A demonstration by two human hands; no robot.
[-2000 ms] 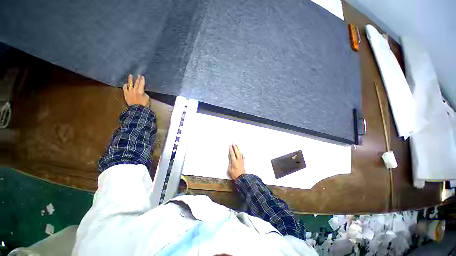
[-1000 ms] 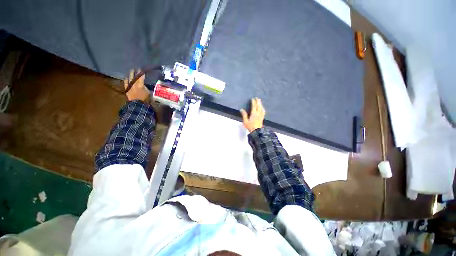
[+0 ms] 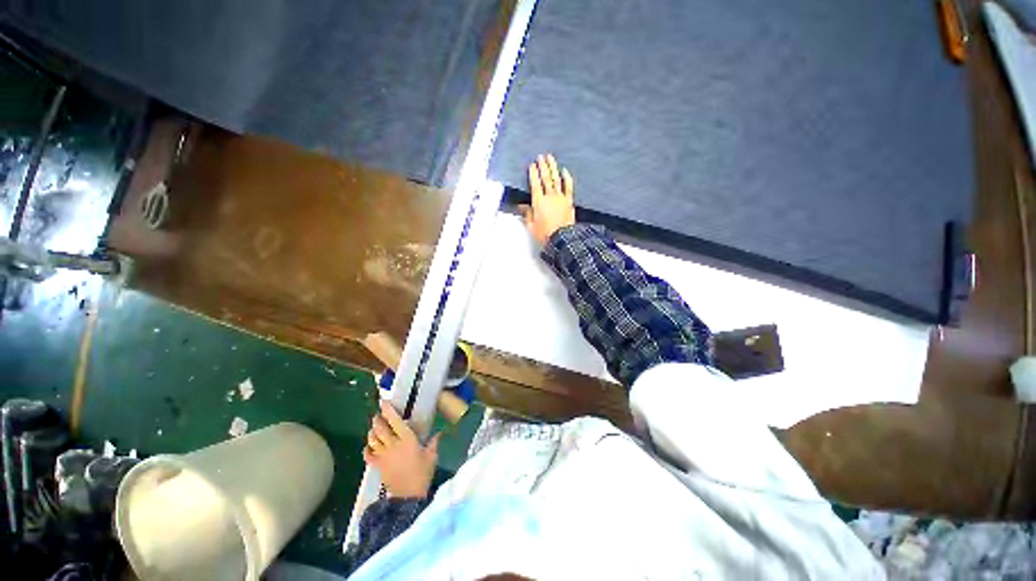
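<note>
The dark blue-grey fabric lay [image 3: 750, 136] has its thick front edge over white paper [image 3: 846, 346]. The silver cutting rail [image 3: 468, 204] crosses the table along the lay's left edge. More dark fabric [image 3: 307, 80] lies left of the rail, with a brown strip between. My right hand [image 3: 551, 202] lies flat, fingers extended, on the lay's front edge near the rail. My left hand [image 3: 400, 454] is around the rail's near end, beyond the table edge. A black bar weight [image 3: 952, 272] stands at the lay's right end. A dark plate [image 3: 750, 351] is partly behind my right sleeve.
Tape rolls [image 3: 460, 363] hang at the table edge by the rail. Scissors-like pale loops [image 3: 156, 205] lie on the brown table [image 3: 284, 250] at left. A beige bin [image 3: 227, 499] is on the green floor. An orange-handled tool [image 3: 952, 31] lies far right.
My left hand has moved from the fabric at left to the rail's near end. My right hand has shifted left along the lay edge. The red-and-white cutter is out of view; the view has swung left.
</note>
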